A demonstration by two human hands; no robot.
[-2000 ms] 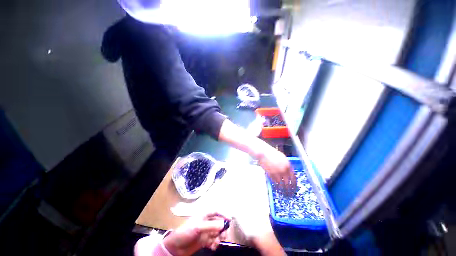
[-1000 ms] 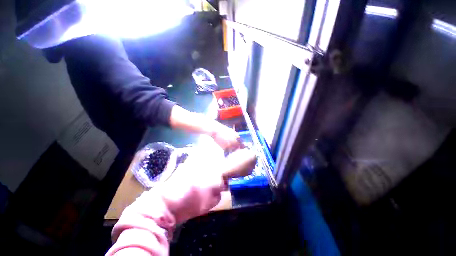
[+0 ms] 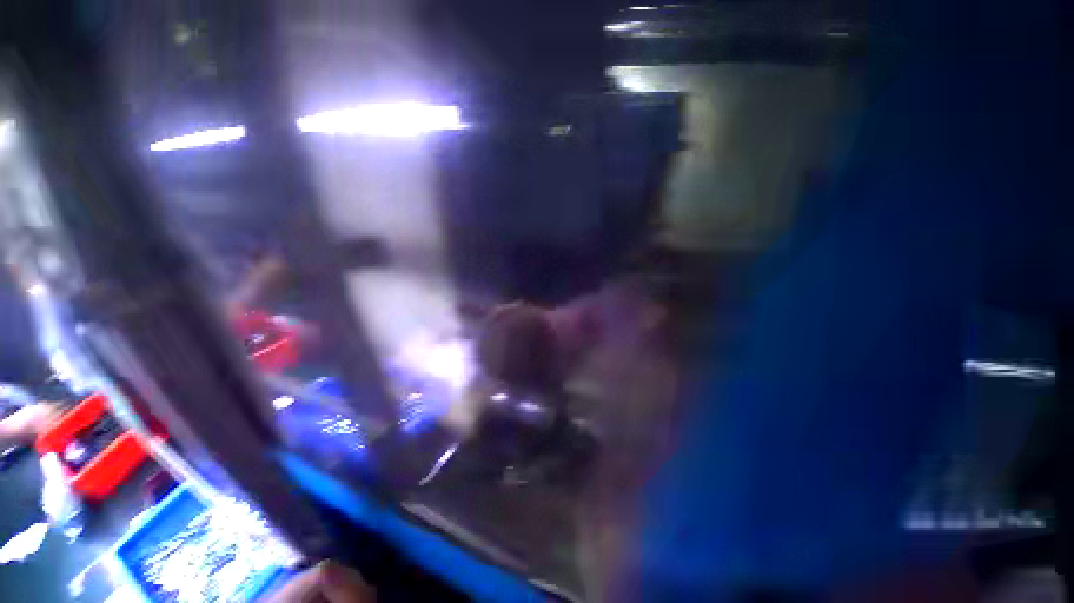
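A small part of a bare hand, which looks like my left hand (image 3: 316,584), shows at the bottom edge beside the blue parts bin (image 3: 151,551). Its fingers are cut off and blurred, so I cannot tell whether it holds anything. The blue bin is full of tiny silvery pieces. My right hand is not visible. A transparent, reflective door panel (image 3: 518,224) fills the middle of the view, with a blurred reflection of a pinkish arm and the bins in it.
A red bin (image 3: 108,457) with dark parts stands beyond the blue bin. Another person's hand (image 3: 30,422) is at its left. A dark door frame (image 3: 177,342) runs diagonally at left, a blue strip (image 3: 400,536) runs along the bottom, and a large blurred blue surface (image 3: 813,389) is at right.
The view has swung right towards the machine door, and the bins have shifted to the lower left. The bag of black parts has left view. The other person's hand has moved to the red bin.
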